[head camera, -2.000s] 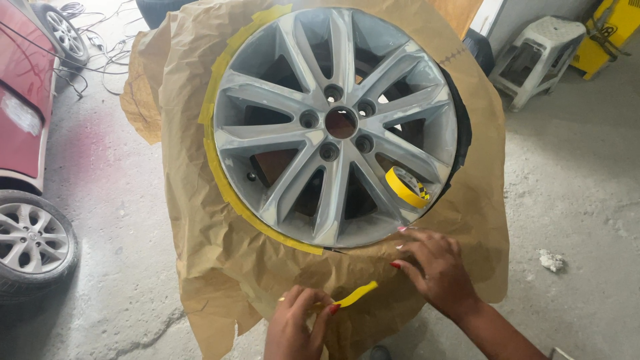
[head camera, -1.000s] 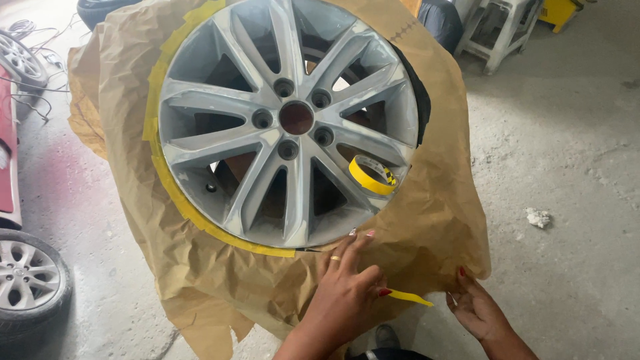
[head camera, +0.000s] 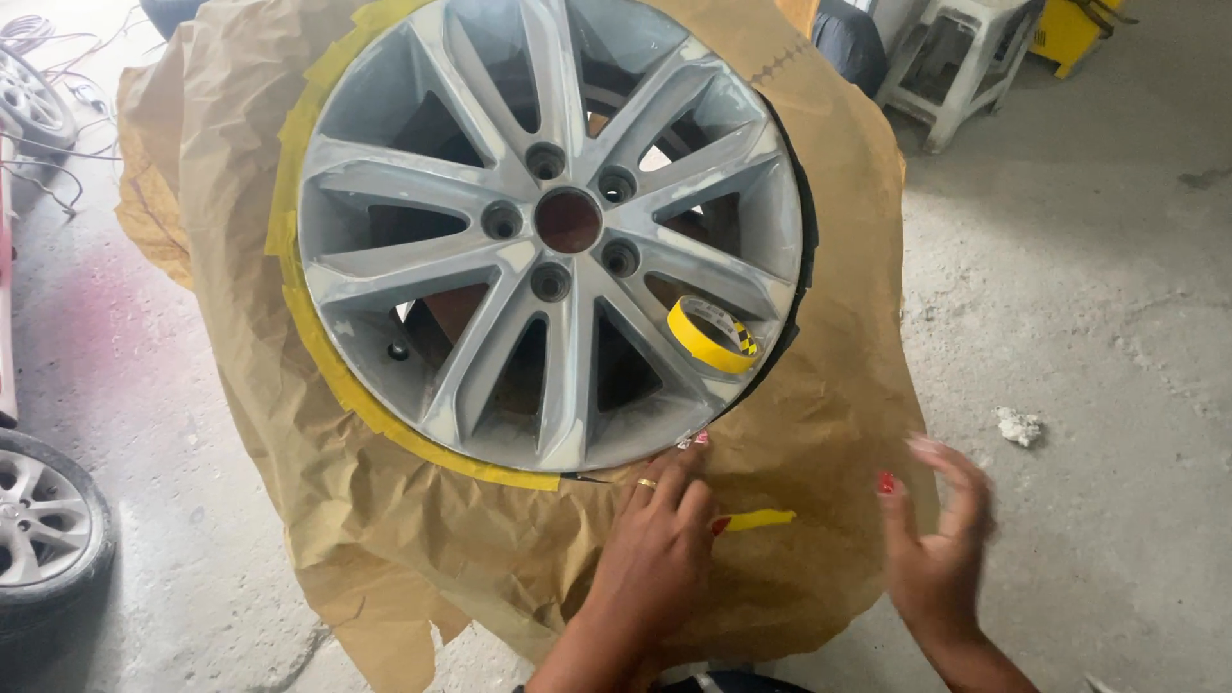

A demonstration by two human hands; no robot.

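Observation:
A grey alloy wheel rim (head camera: 568, 371) lies face up, with brown masking paper (head camera: 462, 568) around it. Yellow masking tape (head camera: 375, 421) joins paper to rim along the left and lower-left edge. My left hand (head camera: 669, 529) presses the paper at the rim's lower edge, and a short strip of yellow tape (head camera: 760, 520) is pinched between its thumb and fingers. Raised at the right, thumb and fingers apart, my right hand (head camera: 938, 549) holds nothing and is slightly blurred. A roll of yellow tape (head camera: 713, 334) rests on the lower-right spokes. Black tire edge shows at the rim's right.
At the lower left a wheel with its tire (head camera: 29, 529) lies on the concrete floor, and another wheel (head camera: 34, 101) is at the upper left near cables. A white plastic stool (head camera: 953, 67) and a yellow object (head camera: 1068, 38) stand at the upper right. A white lump (head camera: 1018, 426) lies on the floor.
My right hand has come off the paper's lower-right edge, which it touched one second ago, and is now raised. My left hand stays at the rim's lower edge with the tape strip.

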